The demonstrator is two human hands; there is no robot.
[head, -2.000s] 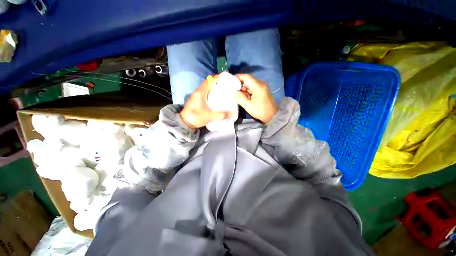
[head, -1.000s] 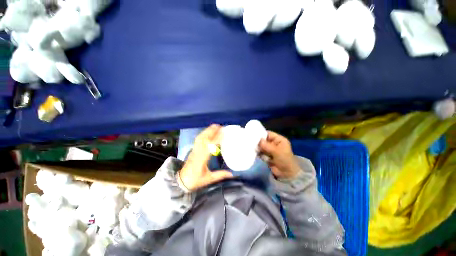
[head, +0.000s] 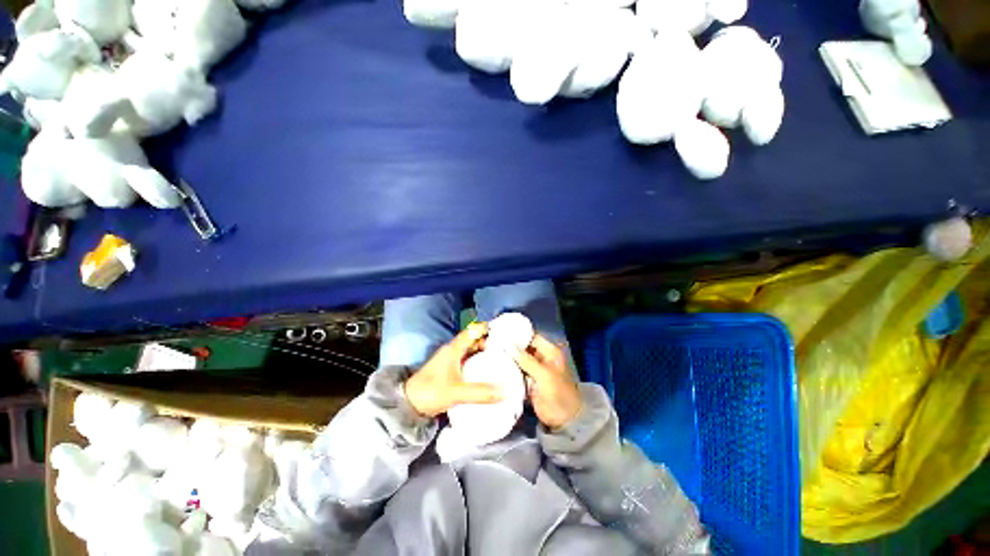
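A white plush toy piece [head: 485, 404] is held upright over my lap, with a small round lobe at the top and a larger body below. My left hand [head: 447, 377] grips it from the left, with the thumb across its front and a yellow-orange band at a fingertip. My right hand [head: 550, 380] holds its upper right side. A thin white thread runs left from near my lap above the carton. No needle can be made out.
A carton [head: 185, 399] of white plush pieces stands at left, a blue basket [head: 784, 434] at right beside yellow bags [head: 858, 369]. The blue table [head: 358, 163] bears white plush heaps, metal snips [head: 197, 211], a tan-and-white lump [head: 106, 262] and a white packet [head: 885, 87].
The view tilted up to the table, then shifted slightly. Since a second ago, the piece has turned from sideways to upright and both hands have closed in around it, lower over the lap.
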